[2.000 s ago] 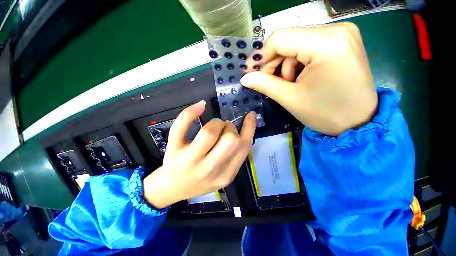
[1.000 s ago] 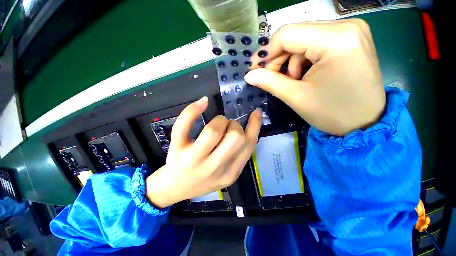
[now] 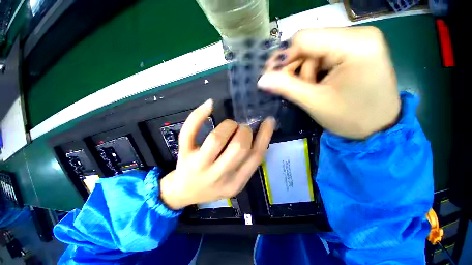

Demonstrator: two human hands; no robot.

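A clear adhesive pad sheet [image 3: 244, 85] with rows of black dots is held up over the foam tray [image 3: 215, 85], blurred. My right hand [image 3: 336, 77] pinches its right side between thumb and fingers. My left hand [image 3: 215, 160] has its fingers at the sheet's lower end. Under the hands, a smartphone without back cover shows its white battery [image 3: 288, 173] with yellow edges. Another smartphone [image 3: 173, 135] is partly hidden by my left hand. Two more smartphones [image 3: 118, 154] lie in pockets at the left.
A post wrapped in yellowish film [image 3: 235, 18] stands behind the sheet. Beyond the tray runs a green conveyor belt [image 3: 129, 46] with a white edge. An orange handle [image 3: 433, 226] is at the lower right. A red strip [image 3: 445, 42] and another tray [image 3: 370, 9] are at the upper right.
The sheet now looks blurred and bent, with its upper right part curled toward my right hand. My right thumb has shifted slightly. My left hand stays at the lower end.
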